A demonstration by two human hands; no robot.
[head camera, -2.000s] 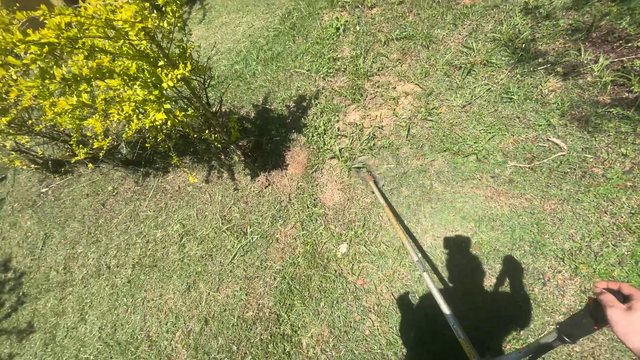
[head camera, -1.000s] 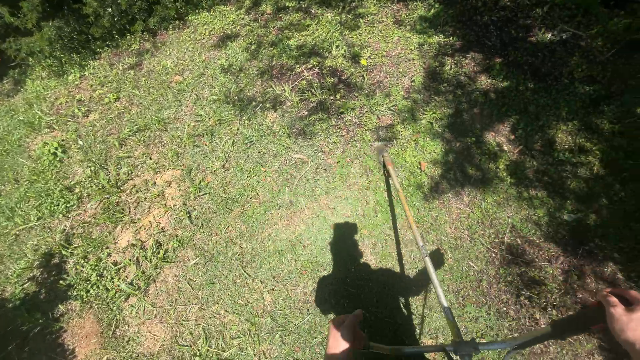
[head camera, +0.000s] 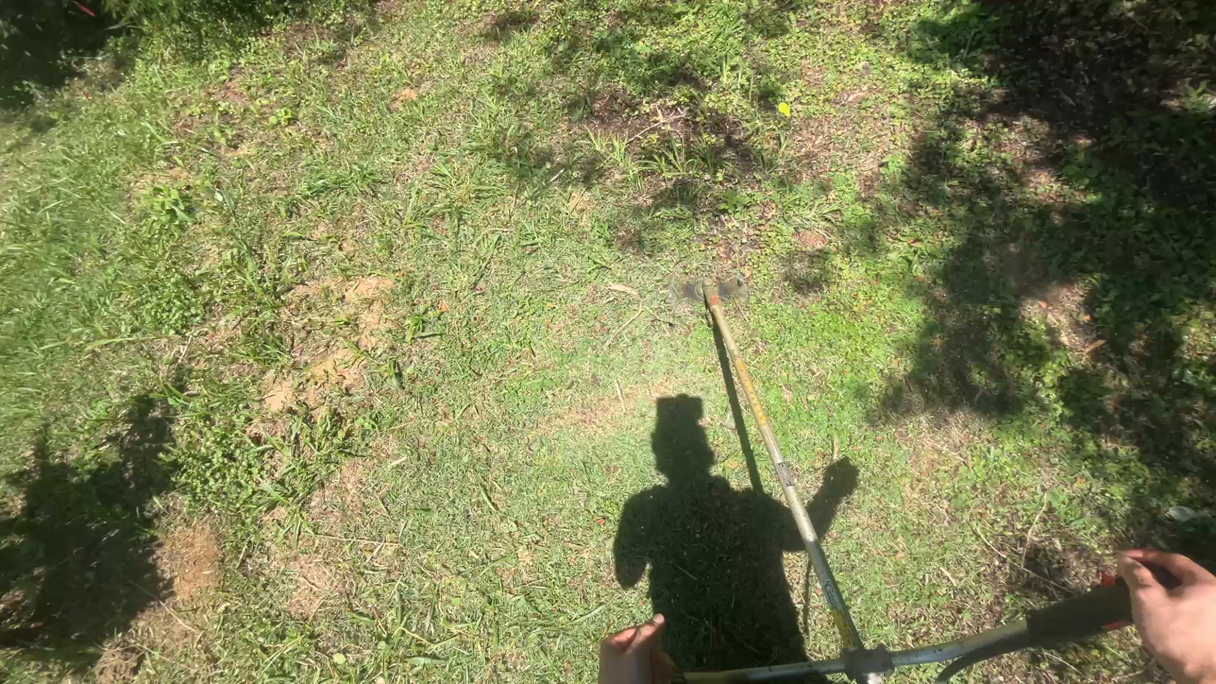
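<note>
A string trimmer's long shaft (head camera: 779, 475), worn yellow and bare metal, runs from the bottom edge up to its cutting head (head camera: 708, 288), which is low over the short grass and looks blurred. A crossbar handle (head camera: 926, 653) is clamped to the shaft at the bottom. My right hand (head camera: 1173, 603) is closed around the black grip (head camera: 1078, 616) at the crossbar's right end. At the bottom centre my left hand (head camera: 635, 654) is at the crossbar's left end, its fingers curled; the part it holds is mostly below the frame.
My shadow (head camera: 708, 560) falls on the grass left of the shaft. Weedy tufts (head camera: 670, 157) grow beyond the cutting head. Bare dirt patches (head camera: 332, 366) lie at left. Tree shade (head camera: 988, 313) covers ground at right, and dark bushes (head camera: 47, 43) stand at the upper left.
The view has swung off the yellow-leaved bush seen two seconds ago. My left hand, not in that frame, now shows at the crossbar's left end.
</note>
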